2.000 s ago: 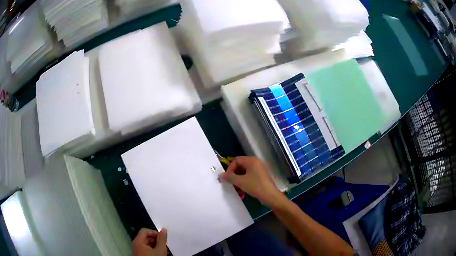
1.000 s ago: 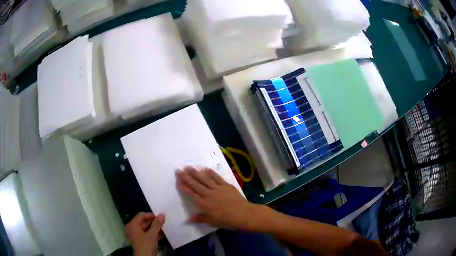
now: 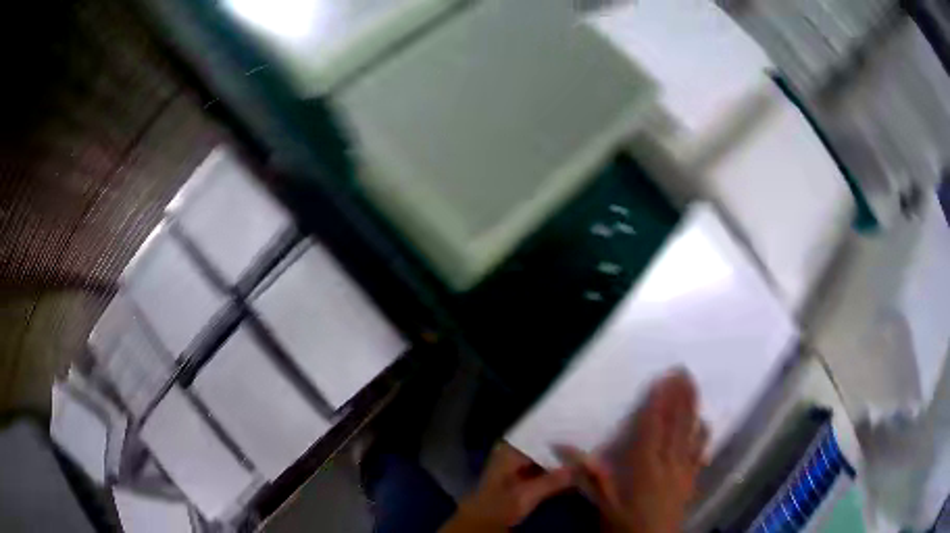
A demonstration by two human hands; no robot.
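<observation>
The white back sheet [image 3: 682, 312] lies tilted in the view, right of centre, with bright glare on its far part. The picture is blurred. My left hand [image 3: 521, 484] is at its near left corner and pinches the edge. My right hand [image 3: 661, 442] lies on the sheet near its front edge, palm down, with the thumb spread towards my left hand. What lies under the sheet is hidden.
A thick pale-green plate stack [image 3: 500, 115] stands beyond a dark-green mat [image 3: 542, 302] with small white scraps [image 3: 604, 226]. White-topped stacks [image 3: 229, 333] sit low at left in a dark rack. Soft white stacks [image 3: 786, 187] and blue cells [image 3: 802, 484] are at right.
The view has swung left, bringing the low rack of white-topped stacks into sight. My right hand has moved from the sheet's middle to near its front edge. My left hand stays at the corner.
</observation>
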